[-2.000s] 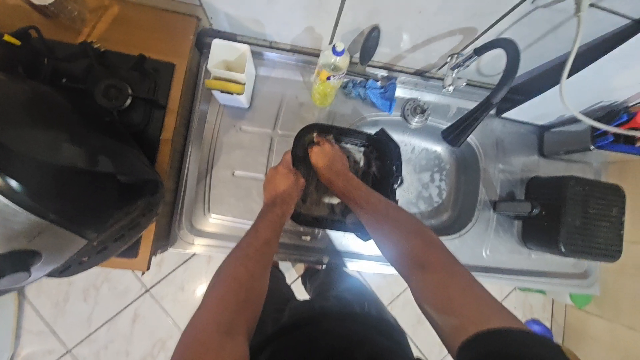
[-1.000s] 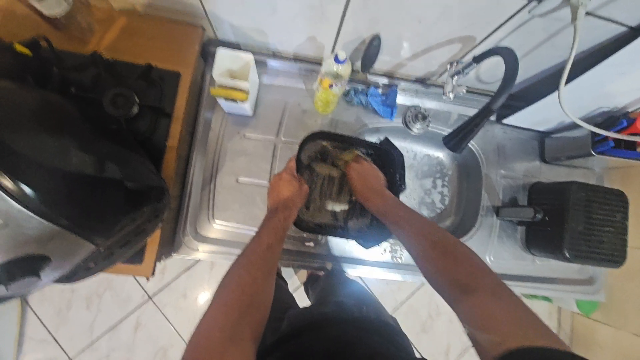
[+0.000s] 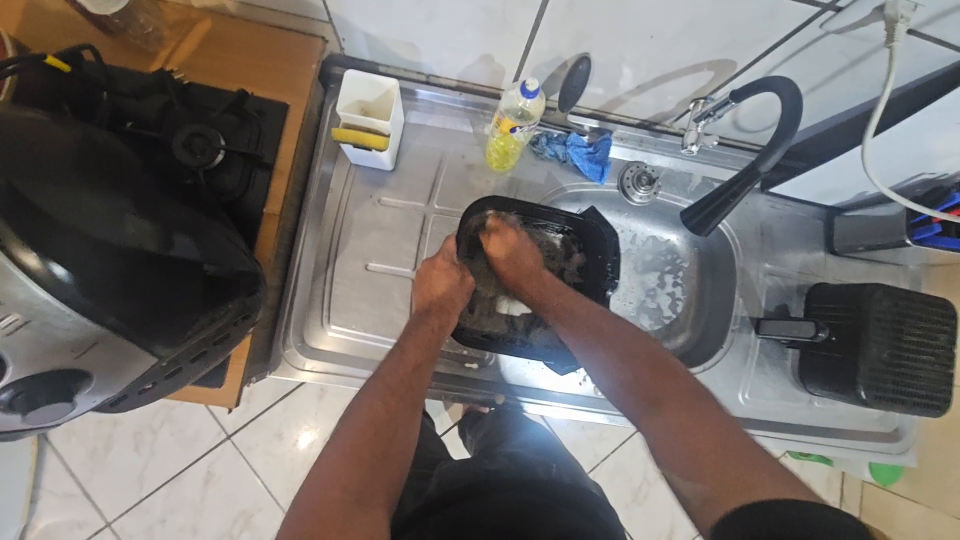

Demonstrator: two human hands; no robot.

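Note:
A black air fryer drawer (image 3: 540,341) rests tilted across the left edge of the steel sink basin (image 3: 709,300), with murky, foamy water inside. My left hand (image 3: 442,281) grips its left rim, the thumb at the edge. Inside the drawer, near its upper left corner, my right hand (image 3: 511,251) is closed and presses against the inner surface; whatever it may hold is hidden beneath the fingers. Above the drawer stand a bottle of yellow dish soap (image 3: 514,124) and a crumpled blue cloth (image 3: 589,156). Suds lie on the basin floor.
A black faucet (image 3: 780,127) arches over the basin's right side. On the right drainboard lies a black air fryer basket (image 3: 877,349) with its handle. At the left are a white caddy with a yellow sponge (image 3: 369,116), a gas cooktop (image 3: 199,146) and an air fryer body (image 3: 112,262).
My right hand has moved from the drawer's right part, one second ago, to its upper left part. My left hand stays on the left rim.

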